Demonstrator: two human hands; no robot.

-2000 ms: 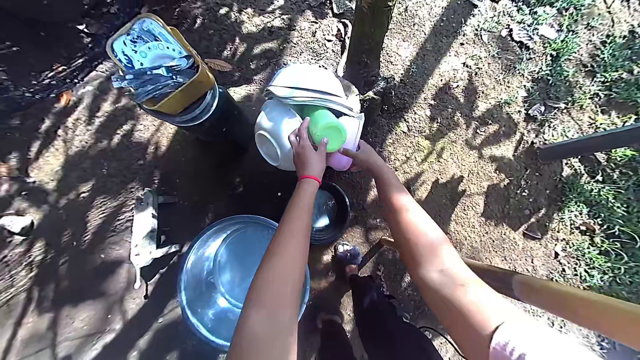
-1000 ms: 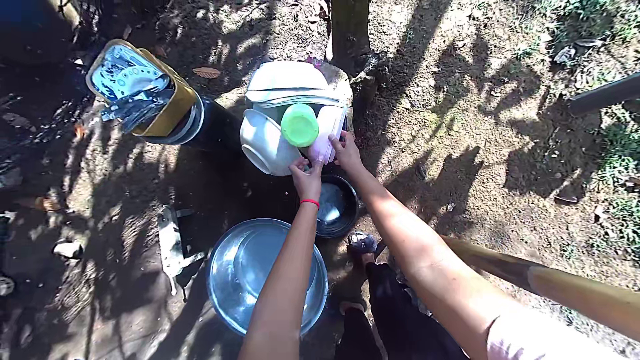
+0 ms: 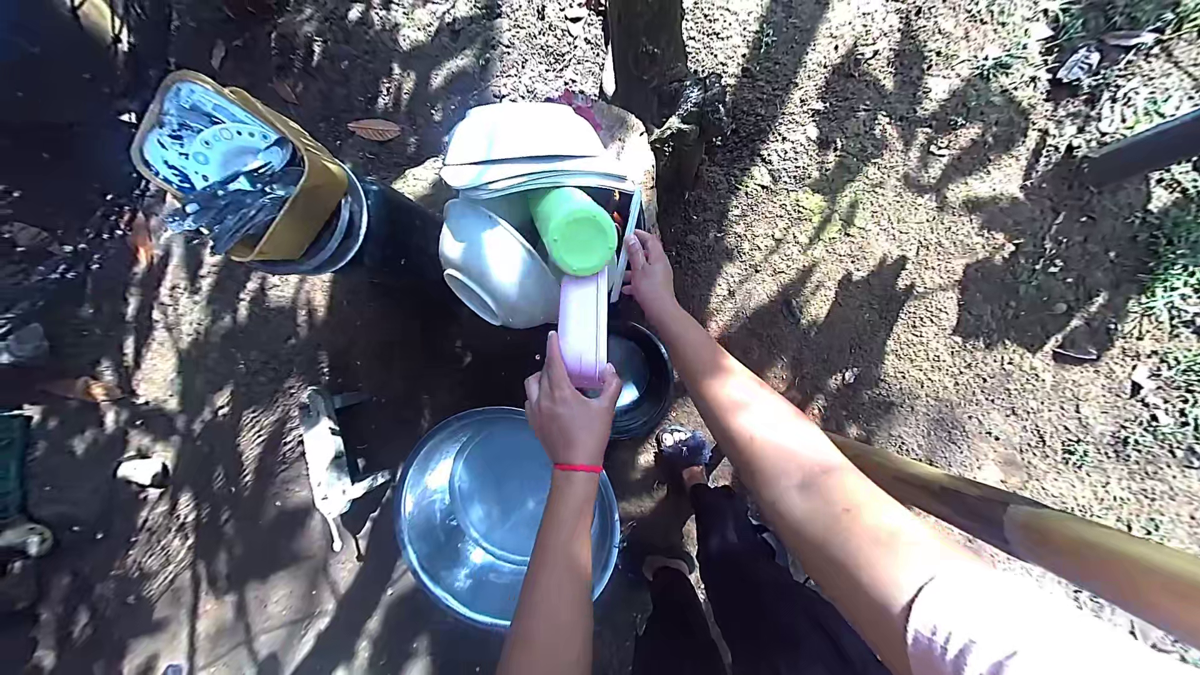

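Observation:
My left hand (image 3: 574,401), with a red band at its wrist, grips the lower end of a pink plastic container (image 3: 583,328). My right hand (image 3: 649,274) holds the edge of a thin pale lid or plate (image 3: 628,246) at the right of the pile. A green plastic cup (image 3: 577,234) lies just above the pink container, its round base toward me. A white bowl (image 3: 495,264) leans on its side at the left of the cup. White plates or trays (image 3: 525,141) are stacked behind them. What bears the pile is mostly hidden.
A large metal basin (image 3: 502,516) and a dark round pan (image 3: 647,380) stand near my feet. At the left, a yellow container (image 3: 314,202) of plates and utensils tops a dark bucket. A low stand (image 3: 328,459) is on the ground; a pole (image 3: 1031,525) crosses at right.
The pink container was beside the green cup and now reaches out below it, toward me. My left hand has moved down with it; my right hand has moved up to the pale edge.

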